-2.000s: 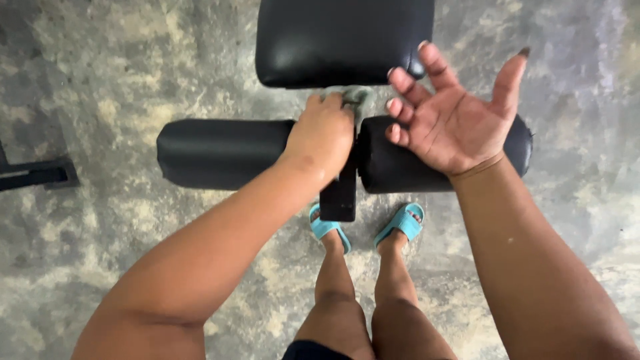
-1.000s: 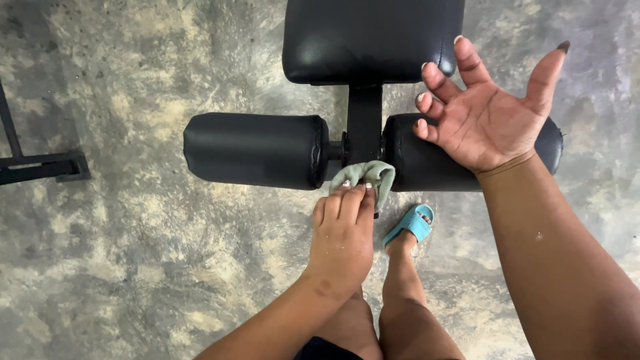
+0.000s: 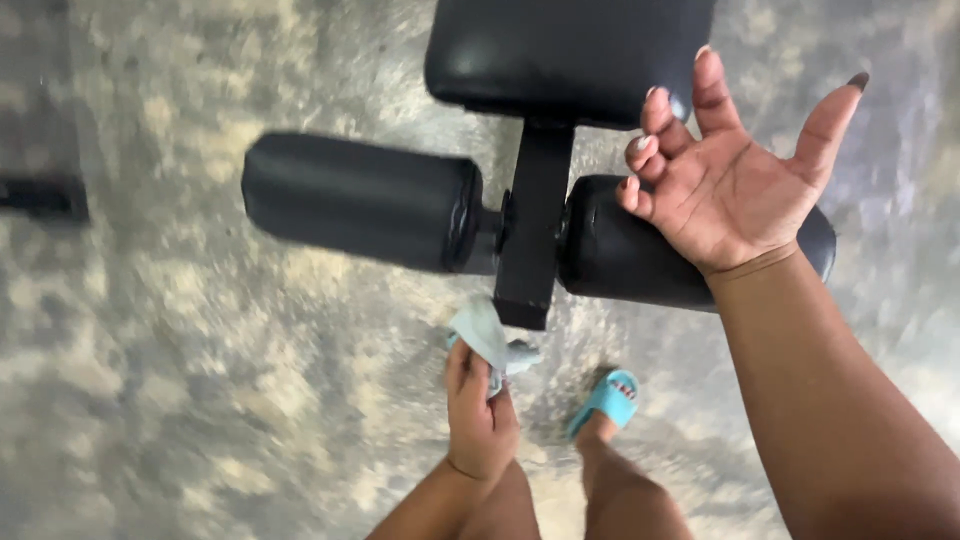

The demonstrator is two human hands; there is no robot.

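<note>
My left hand grips a pale grey-green cloth, just below the end of a black metal bar. Parts of the cloth stick out past the fingers on both sides. Palm up and fingers spread, my right hand holds nothing; it is over the right black foam roller and hides part of it. The left foam roller lies across the other side of the bar. Above them is a black padded seat, cut off by the top edge of the view.
A blue slide sandal is on my right foot, below the right roller. My left foot is mostly hidden behind the cloth and hand. Dark metal equipment stands at the left edge on the mottled concrete floor.
My left hand has drawn back with the cloth from the bar between the rollers to below the bar's end. My right hand keeps its raised, spread pose.
</note>
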